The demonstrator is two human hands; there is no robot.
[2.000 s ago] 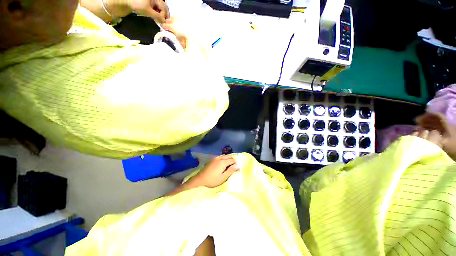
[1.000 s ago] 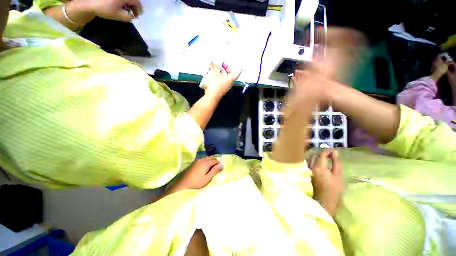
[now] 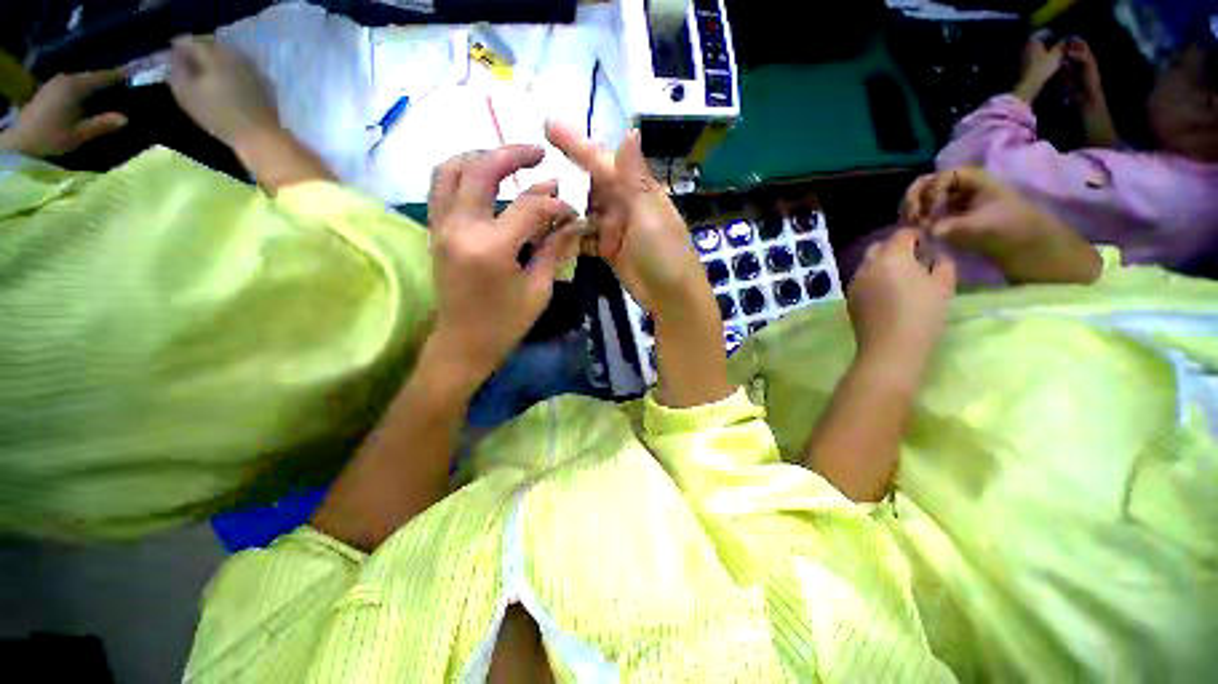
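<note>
My left hand (image 3: pixel 488 261) and my right hand (image 3: pixel 644 221) are raised in the middle, in front of the bench, with fingertips meeting. A small pale piece (image 3: pixel 568 254) shows at the left fingertips; what it is, and whether my right hand also grips it, cannot be told. Some right fingers are spread upward. A white tray (image 3: pixel 831 262) with rows of round dark parts lies behind and right of my right hand, partly hidden by it.
A person in yellow works at left (image 3: pixel 187 348), another at right (image 3: pixel 1029 388) with hands together. A person in pink (image 3: pixel 1055 160) sits farther right. The white bench sheet (image 3: pixel 434 80) bears a blue pen (image 3: pixel 390 115) and a yellow item (image 3: pixel 490 56). A white meter (image 3: pixel 679 60) stands behind.
My right hand, blurred over the tray a second ago, and my left hand, low at left, have come together in the middle. The view has shifted. The neighbour's hands at right have come together.
</note>
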